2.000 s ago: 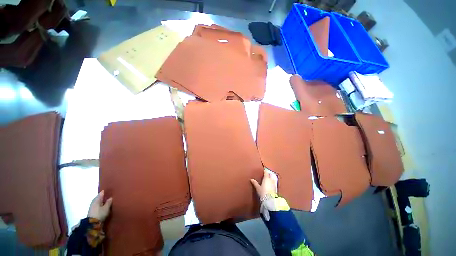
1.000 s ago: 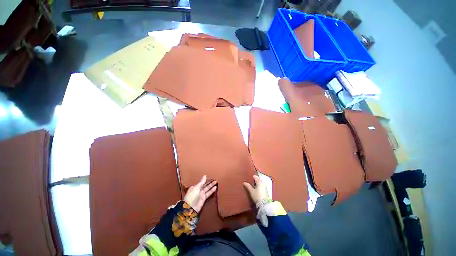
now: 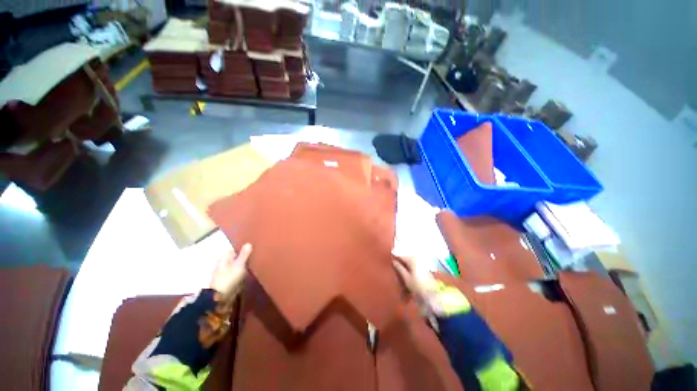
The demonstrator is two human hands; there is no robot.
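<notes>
A rust-brown mat panel [image 3: 317, 252] with a notch in its near edge is held up over the table. My left hand [image 3: 231, 269] grips its left edge and my right hand [image 3: 413, 275] is at its right edge; the right fingertips are partly hidden. The panel's far part overlaps the wide mat pile [image 3: 331, 159], which bears a small white label. Below it lies the panel stack [image 3: 298, 363], in its shadow. More rust-brown stacks lie to the left [image 3: 145, 328] and right [image 3: 527, 321].
A kraft sheet [image 3: 179, 214] lies at the far left on the white table [image 3: 107, 252]. Two blue bins [image 3: 489, 195], one with a brown piece inside, stand at the right, with white papers [image 3: 577, 229] beside them. A dark flat heap [image 3: 397, 148] lies left of the bins. Loaded carts [image 3: 252, 72] stand beyond.
Both hands have moved forward, away from me, and a notched panel is now lifted towards the far pile. The view has tilted up, showing more of the workshop.
</notes>
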